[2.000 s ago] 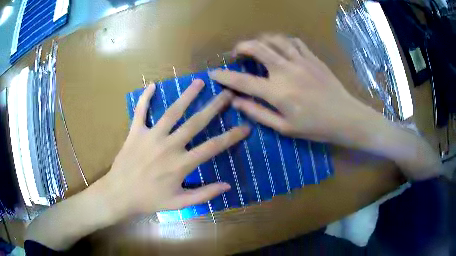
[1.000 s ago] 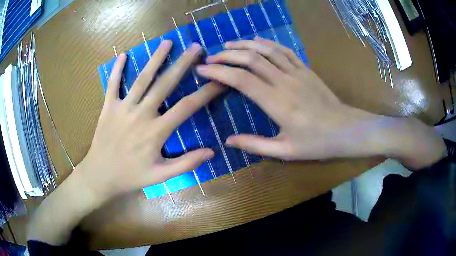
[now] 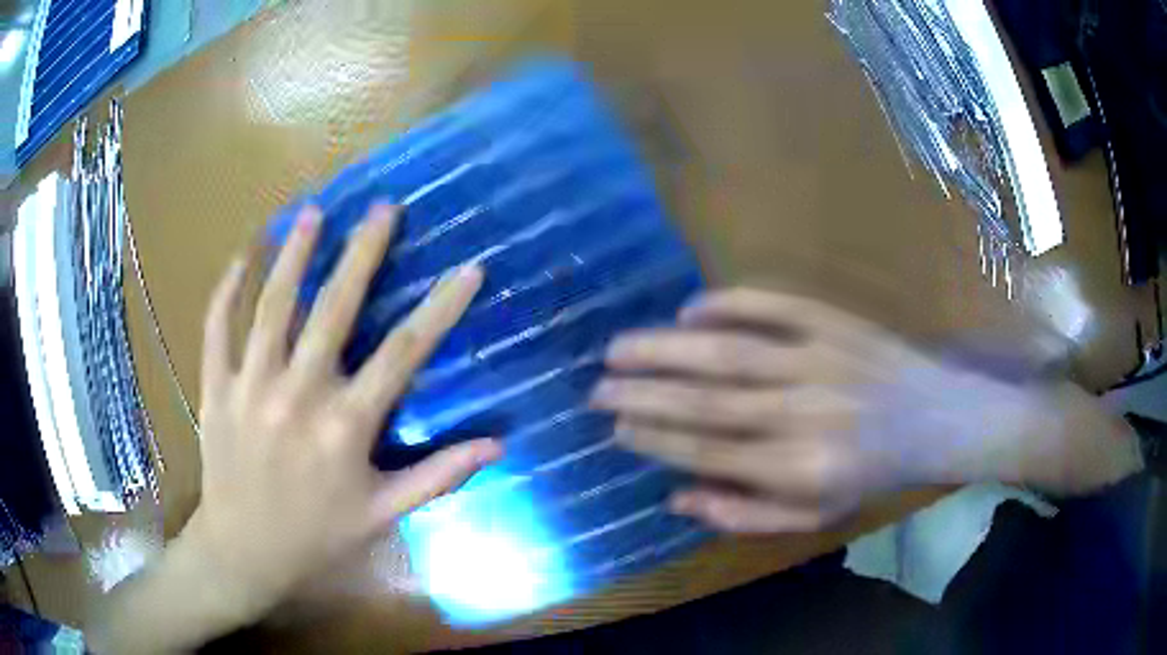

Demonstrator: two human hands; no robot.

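Note:
A block of blue solar cell strings [image 3: 550, 243] with silver lines lies at an angle on the brown tabletop, blurred, with a bright glare at its lower left corner. My left hand [image 3: 326, 397] rests with spread fingers over its left part. My right hand [image 3: 768, 403] lies flat with its fingers over its right edge. Neither hand is closed around anything. The cells under both hands are hidden.
Long cut ribbons [image 3: 113, 320] and white strips [image 3: 58, 346] lie at the left. Loose short ribbons [image 3: 934, 115] lie at the right beside a white strip [image 3: 1017, 141]. A finished block [image 3: 77, 64] is at the upper left. Dark items with a small pale square [image 3: 1065, 92] are at the far right.
The block has turned under my hands, so its silver lines now run more sideways. My right hand has moved down and right, to the block's right edge. My left hand has shifted slightly left and down.

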